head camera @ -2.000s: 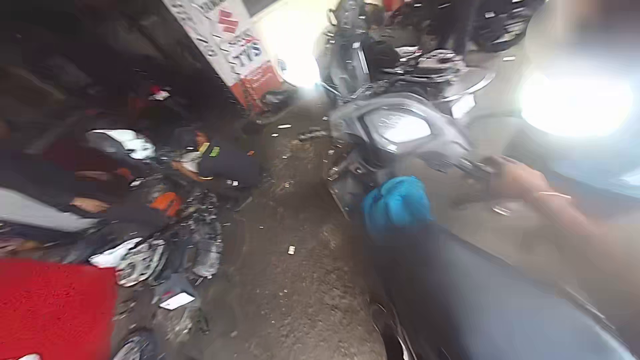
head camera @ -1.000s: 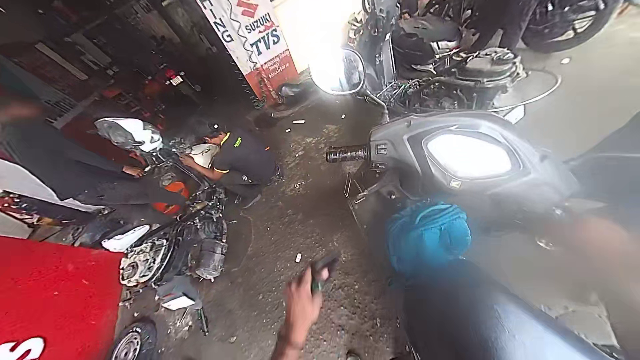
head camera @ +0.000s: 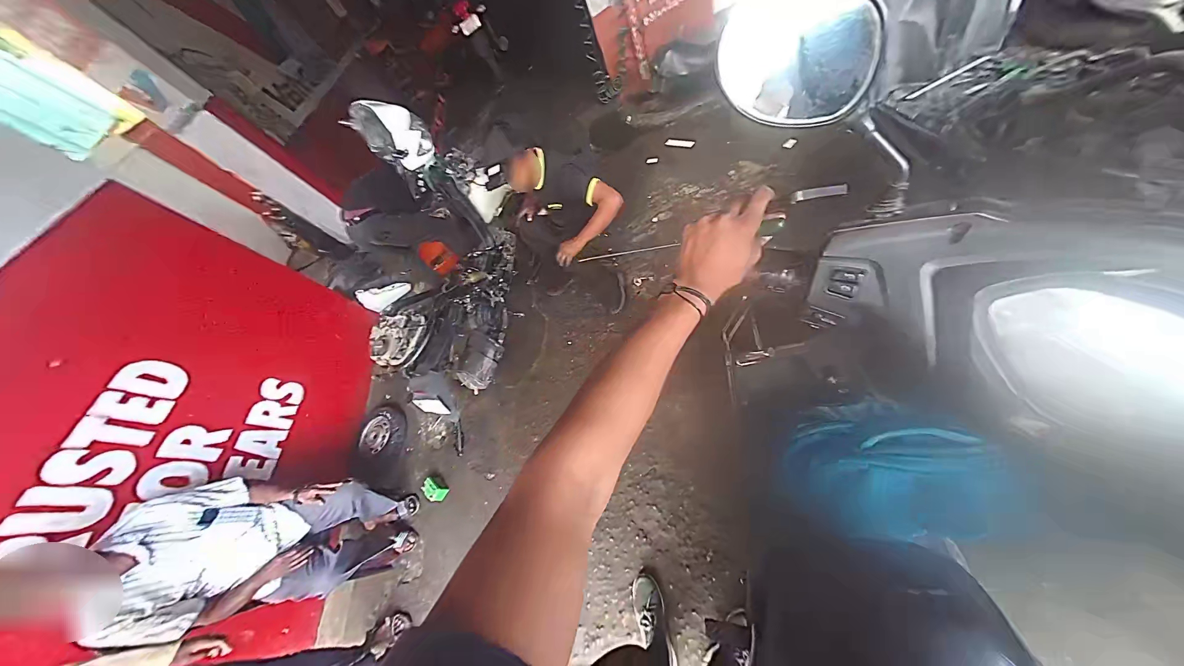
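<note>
My left hand point(head camera: 726, 240) reaches out beside the scooter's left handlebar grip point(head camera: 780, 276), with its fingers around a green-handled tool point(head camera: 775, 223). A thin metal rod point(head camera: 629, 252) shows on the other side of the hand and looks like the tool's shaft. Right of the hand are the handlebar cover with switches point(head camera: 846, 282) and the glaring instrument panel point(head camera: 1091, 342). A round mirror point(head camera: 800, 60) stands above them. A blurred blue cloth or bag point(head camera: 897, 472) lies between the cover and the black seat point(head camera: 879, 601). My right hand is out of view.
A person point(head camera: 560, 199) crouches by a partly dismantled two-wheeler point(head camera: 462, 277). Another person point(head camera: 213, 536) sits by a red wall point(head camera: 231, 305) with white lettering. A small wheel point(head camera: 381, 433) and a green box point(head camera: 435, 488) are on the ground. Engine parts point(head camera: 1036, 92) show at upper right.
My left hand has moved up beside the handlebar grip with the tool in it. My right hand, on the right handlebar two seconds ago, is out of view. The view has swung left.
</note>
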